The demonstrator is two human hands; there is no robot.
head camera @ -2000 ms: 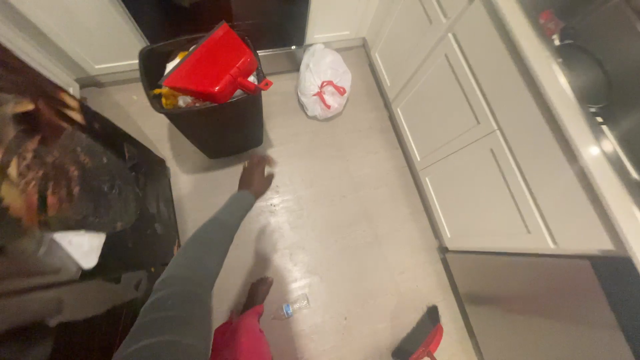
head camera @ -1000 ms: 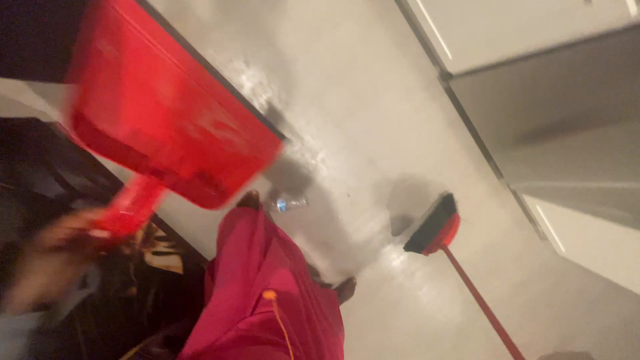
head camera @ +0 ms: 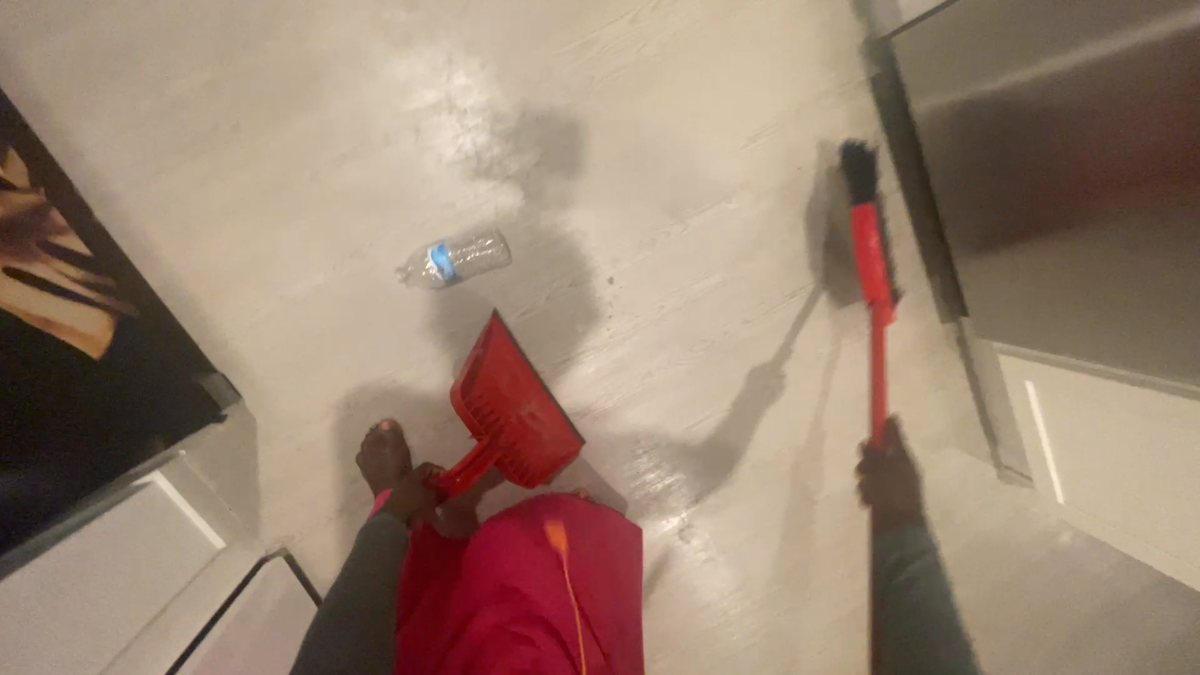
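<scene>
My left hand (head camera: 412, 493) grips the handle of a red plastic dustpan (head camera: 516, 408), whose black-edged lip points up and right over the floor. My right hand (head camera: 889, 473) is closed around the red handle of a broom (head camera: 872, 253); its dark bristles point away from me, near the base of the cabinets at the right. A clear, crumpled plastic bottle (head camera: 473, 256) with a blue label lies on its side on the floor, beyond the dustpan and not touching it. Small crumbs (head camera: 610, 280) lie to the right of the bottle.
A stainless-steel appliance front (head camera: 1078, 178) and a white cabinet panel (head camera: 1097, 441) run along the right. At the left stand a black panel with a picture (head camera: 66, 281) and white cabinetry (head camera: 112, 562). My bare foot (head camera: 383, 455) is beside the dustpan.
The dustpan, on the bin two seconds ago, went into my left hand and is now lower, near my feet. My right hand has taken hold of the broom. The view has tilted down.
</scene>
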